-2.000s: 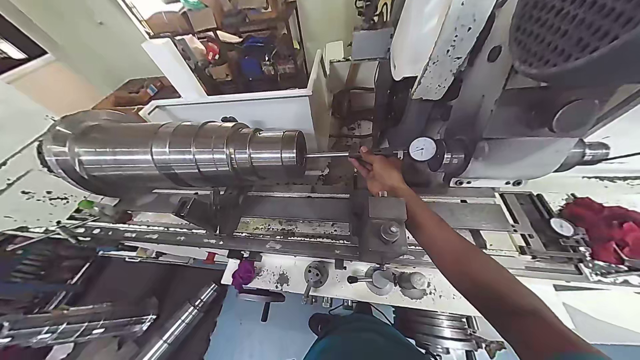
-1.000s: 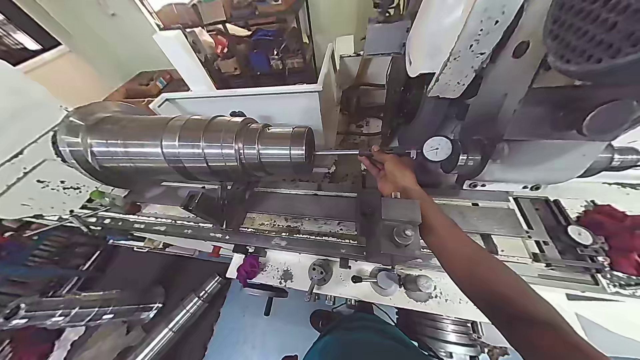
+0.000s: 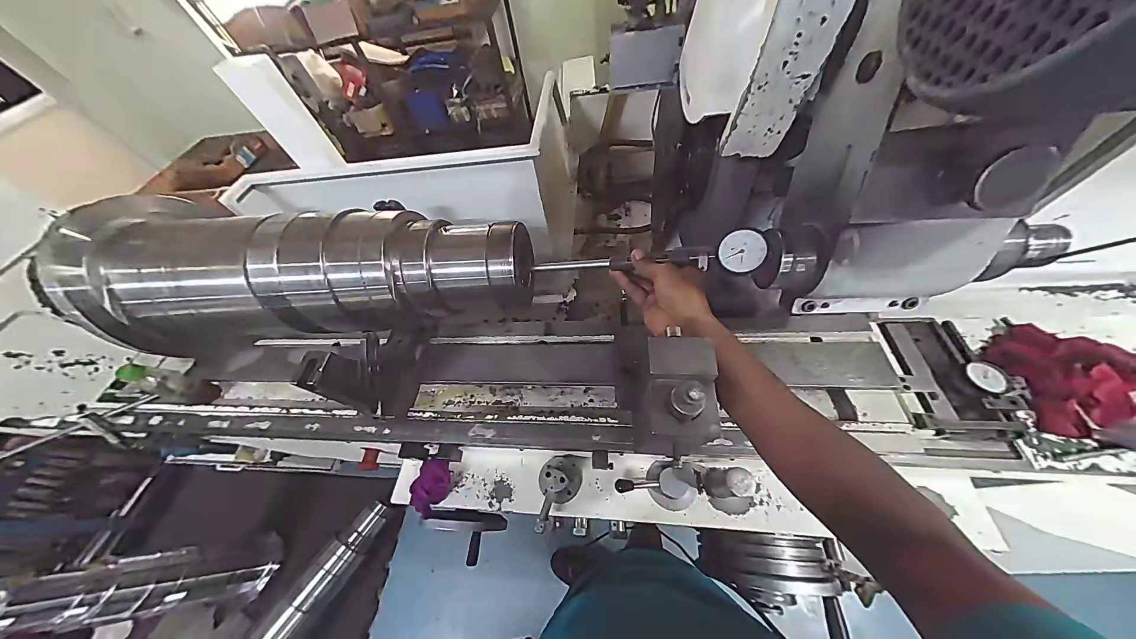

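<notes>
My right hand (image 3: 664, 291) is closed around the dark grip of a dial bore gauge (image 3: 657, 260), held nearly level. Its white dial (image 3: 743, 252) faces up at the right of the hand, close beside the grinding machine's spindle end (image 3: 803, 258). The gauge's thin rod runs left to the open end of a stepped, polished steel cylinder (image 3: 311, 271); whether the tip is inside is hidden by the rim. No left hand shows in the head view.
Below the cylinder runs the machine bed (image 3: 524, 362) with a steel block (image 3: 682, 359) under my wrist. A handwheel (image 3: 461, 519) and levers line the front. At right lie a second dial gauge (image 3: 987, 377) and a red cloth (image 3: 1065, 377). A steel shaft (image 3: 328, 572) stands lower left.
</notes>
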